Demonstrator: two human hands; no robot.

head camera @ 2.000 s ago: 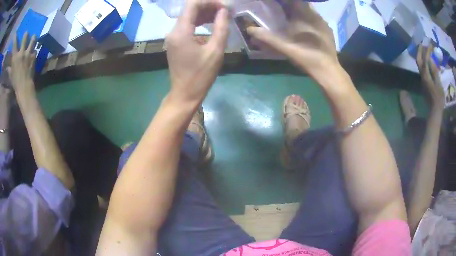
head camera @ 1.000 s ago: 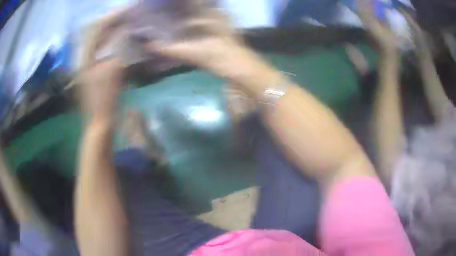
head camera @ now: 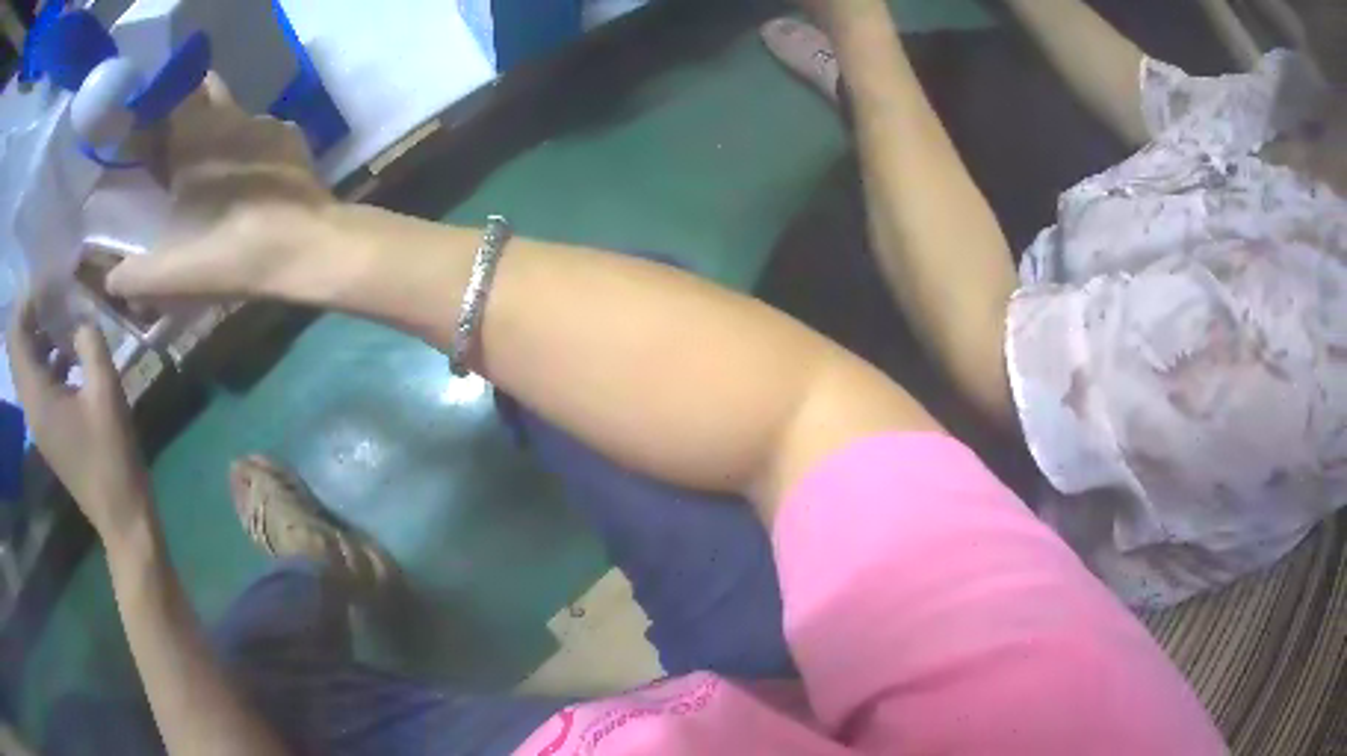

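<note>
My right hand [head camera: 244, 222] is at the upper left of the view, closed around a white product unit [head camera: 111, 244], with the thumb over its picture panel. A blue-and-white end part [head camera: 111, 104] with blue lobes around a white rounded centre sticks up above the hand. My left hand [head camera: 74, 414] is below it near the left edge, fingers curled at the unit's lower side; the fingertips partly overlap thin clear plastic [head camera: 45, 192]. Whether the left fingers grip the plastic or the unit is hard to tell.
White-and-blue cartons [head camera: 237, 52] stand on the white-topped table [head camera: 392, 67] behind my right hand. Its brown edge [head camera: 399, 148] runs diagonally above the green floor. A person in a patterned top [head camera: 1182, 325] sits close on the right, arms reaching toward the table.
The view has swung left, so my hands and the unit now lie at the upper left. The blue-and-white end part is now clearly visible above my right hand.
</note>
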